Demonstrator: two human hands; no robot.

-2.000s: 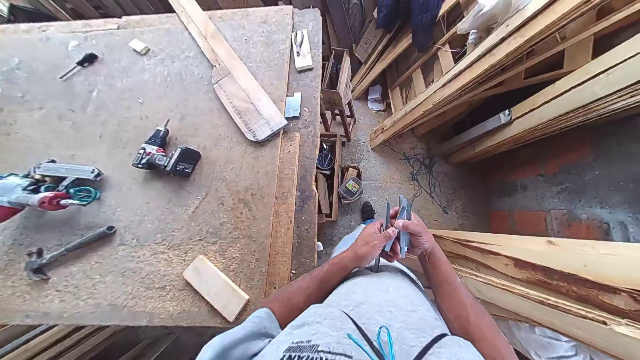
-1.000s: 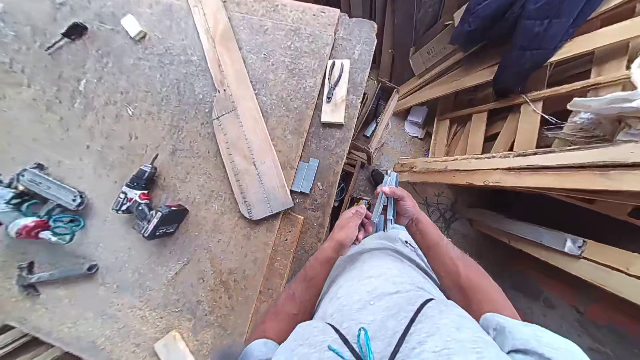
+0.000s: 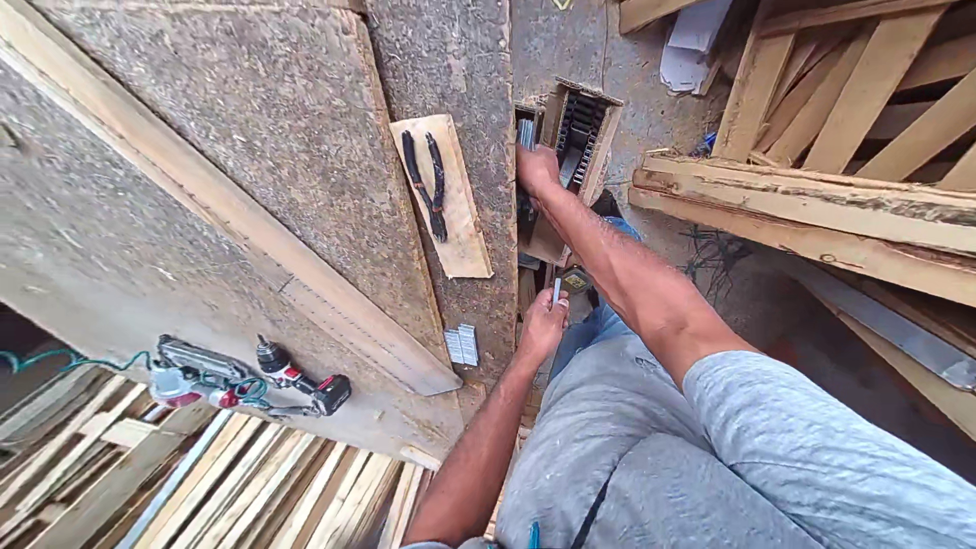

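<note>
My left hand (image 3: 545, 324) holds a small strip of metal staples (image 3: 557, 291) upright between thumb and fingers, just off the workbench edge. My right hand (image 3: 538, 171) reaches into a cardboard box (image 3: 610, 145) below the bench edge; its fingertips are hidden, so its grip does not show. Bundled grey metal strips (image 3: 526, 131) stand in the box just beyond those fingers. On the bench, several staple strips (image 3: 462, 345) lie beside the rounded end of a long wooden board (image 3: 358, 335). Pliers with dark handles (image 3: 427, 183) rest on a small wood block (image 3: 465, 248).
A cordless drill (image 3: 301, 377) and a pneumatic nailer (image 3: 198, 377) with a teal hose lie at the bench's lower edge. Stacked planks (image 3: 823, 221) and wooden frames (image 3: 839, 91) stand to the right. More timber strips (image 3: 267, 473) are at lower left.
My hands, together on metal strips in front of my body earlier, are now apart. The right one has gone into the box. The view has turned and moved closer to the bench edge.
</note>
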